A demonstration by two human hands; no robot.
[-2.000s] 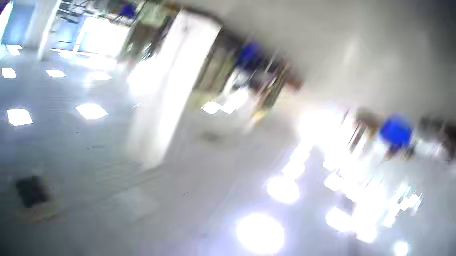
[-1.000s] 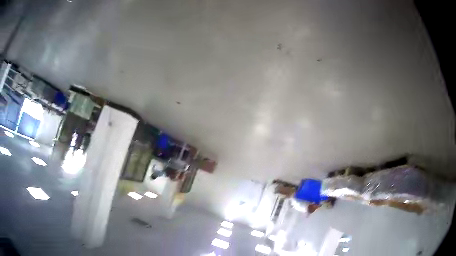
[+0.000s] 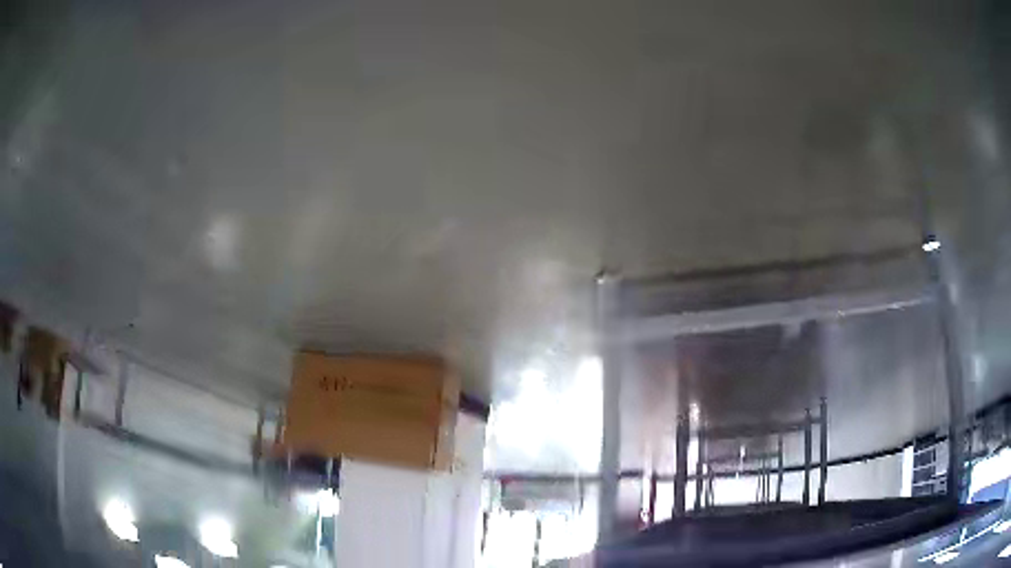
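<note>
The view is upside down, with the floor at the top. Neither of my hands is in the picture. A brown cardboard carton point(image 3: 366, 408) with dark print stands on the floor in front of a white pillar. To its right is a table point(image 3: 776, 536) with a dark flat top and grey metal legs, its top towards the lower edge of the picture. A crossbar joins two of its legs near the floor.
The shiny grey floor point(image 3: 443, 166) fills the upper picture. The white pillar point(image 3: 394, 516) rises behind the carton. More metal legs show beyond the table. Blurred brown objects point(image 3: 42, 369) are at the far left. Bright light glares between carton and table.
The camera view has swung to another part of the hall. The blue objects and wrapped loads are out of view; the carton and metal-legged table now show.
</note>
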